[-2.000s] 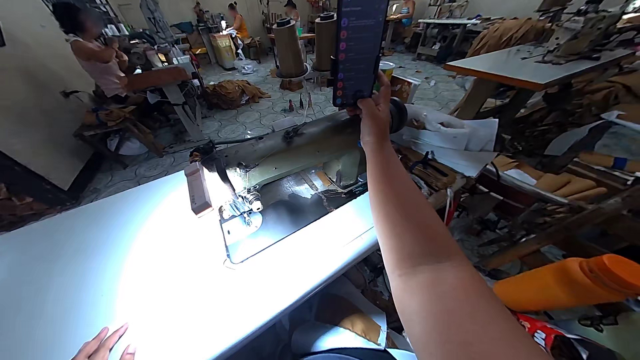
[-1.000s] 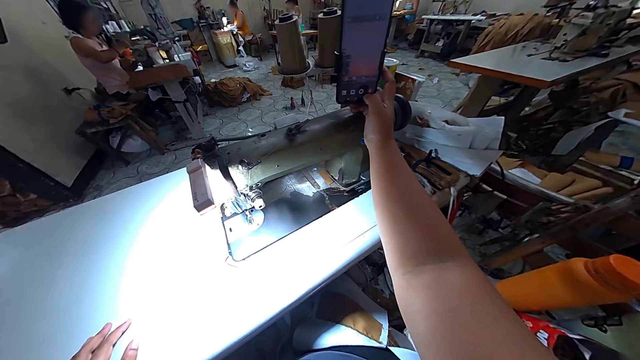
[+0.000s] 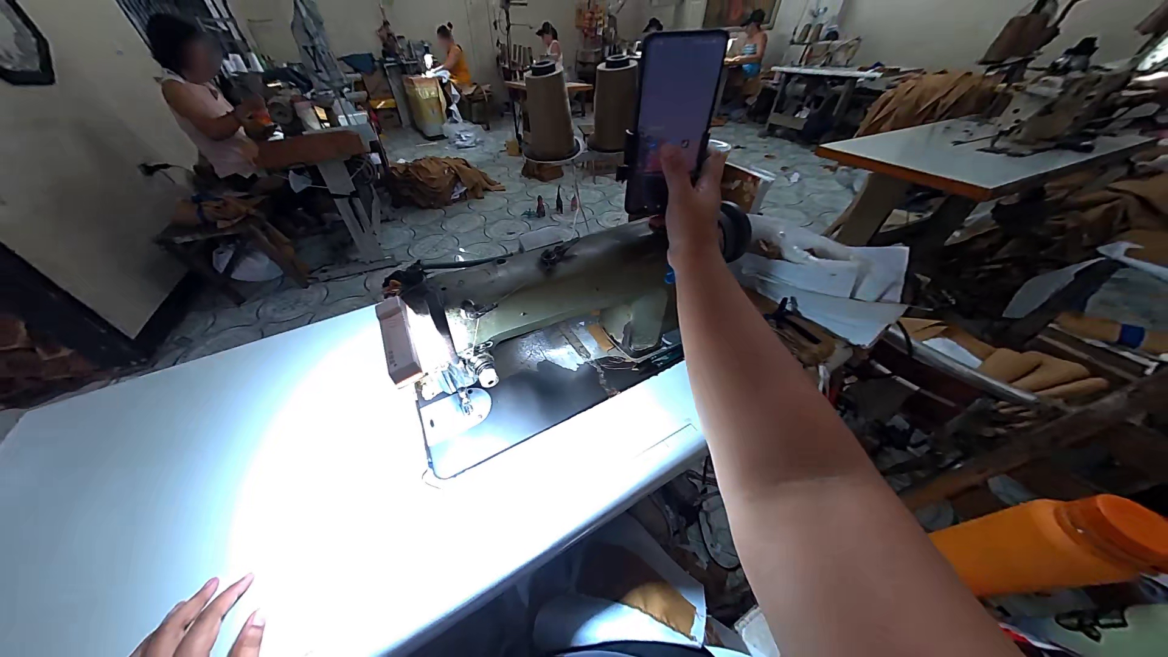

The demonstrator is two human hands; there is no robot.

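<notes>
My right hand [image 3: 693, 196] reaches out to a smartphone [image 3: 680, 109] standing upright in a dark holder above the sewing machine; the thumb or a finger lies over the lower part of its screen, and whether the hand grips it is unclear. Below stands an industrial sewing machine [image 3: 566, 287], its needle area brightly lit by a lamp. My left hand [image 3: 205, 620] rests at the lower left on the white tabletop [image 3: 301, 511], fingers spread, holding nothing visible; its lower part is cut off by the frame.
An orange bottle [image 3: 1031, 547] lies tilted at the lower right. Thread cones [image 3: 547, 114] stand behind the machine. Another sewing table [image 3: 967, 155] is at the right, near heaped brown material [image 3: 1086, 365]. A person [image 3: 205, 109] sits at a machine on the left; several others work farther back.
The phone's screen has changed from a dark list to a plainer purple-blue view. A finger of my right hand now covers part of the lower screen. My left hand stays on the tabletop.
</notes>
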